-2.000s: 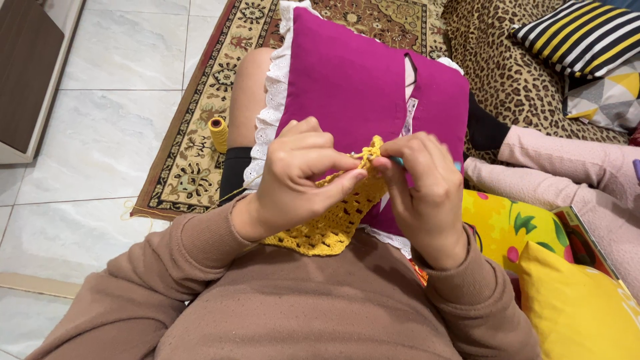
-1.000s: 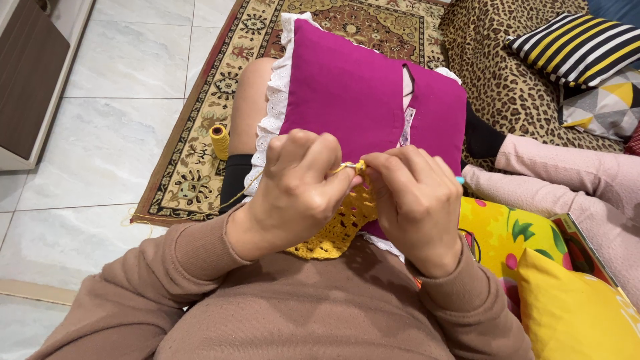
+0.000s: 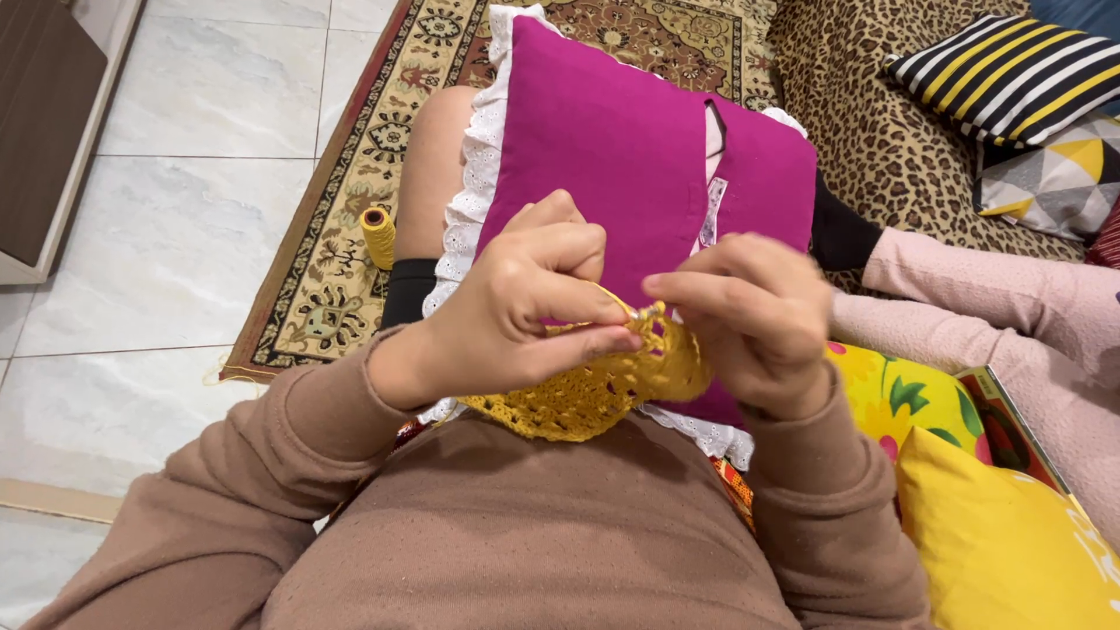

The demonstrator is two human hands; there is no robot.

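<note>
Yellow openwork crochet (image 3: 569,402) hangs between my hands, over the lower edge of a magenta cushion (image 3: 604,157) with white eyelet ruffles on my lap. My left hand (image 3: 534,297) pinches the crochet's top edge between thumb and forefinger, with yellow yarn at the fingertips. My right hand (image 3: 761,315), slightly blurred, is curled at the right end of the piece; a short bit of a metal crochet hook (image 3: 637,313) shows at the stitches, its handle hidden in that hand. Left of my knee a cone of yellow yarn (image 3: 378,238) stands on the patterned rug (image 3: 350,157).
Another person's legs (image 3: 1006,289) in pink trousers stretch in from the right. Near them are a leopard-print cover (image 3: 866,122), a striped cushion (image 3: 1006,79), a floral yellow cushion (image 3: 910,394), a plain yellow cushion (image 3: 989,534) and a book (image 3: 1019,429). A dark cabinet (image 3: 52,114) stands at far left.
My hands were close together at the stitches one second ago; now a small gap shows between them. More of the crochet shows below my fingers.
</note>
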